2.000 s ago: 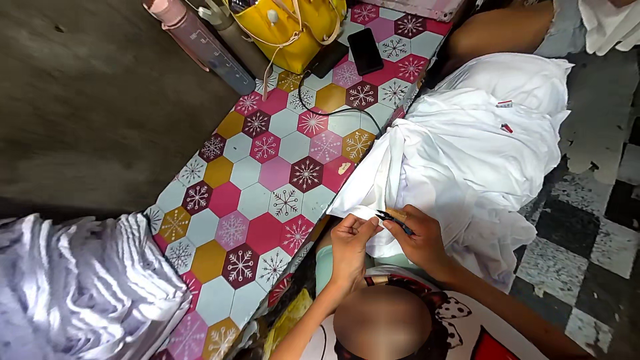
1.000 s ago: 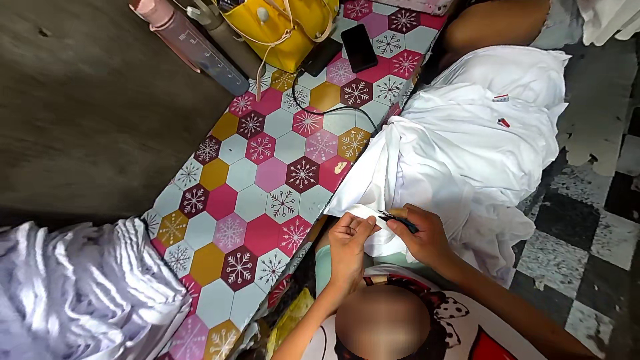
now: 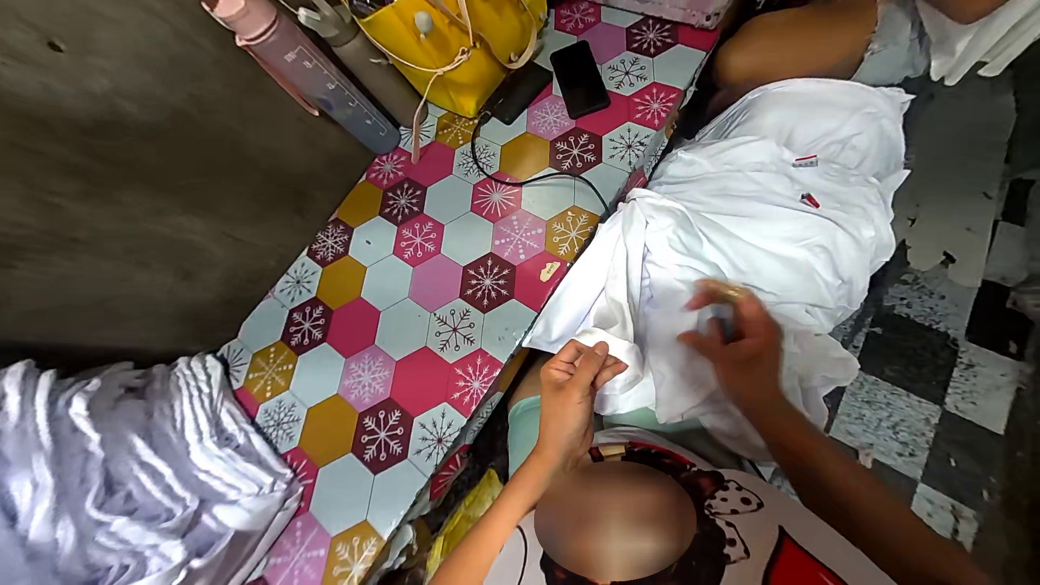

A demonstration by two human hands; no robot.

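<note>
White cloth garments point(image 3: 731, 219) lie in a loose heap across my lap and to the right of the bench, with small red-and-white tags on top. My left hand point(image 3: 573, 382) pinches an edge of the white cloth between thumb and fingers near the bench edge. Over the cloth to the right is my right hand point(image 3: 735, 333), blurred, its thumb and index finger apart. A small dark tool point(image 3: 721, 321) sits in that hand, too blurred to name surely.
The bench point(image 3: 390, 280) has a hexagon-patterned cover. On it stand a yellow bag point(image 3: 463, 57), a pink-and-grey bottle point(image 3: 313, 77), a black phone point(image 3: 579, 80) and a cable. Folded white cloths point(image 3: 138, 471) are stacked at lower left. Another person's leg point(image 3: 792, 41) is at upper right.
My right hand has moved away from my left hand, to the right and up over the cloth, with the dark tool in it. My left hand still pinches the cloth edge.
</note>
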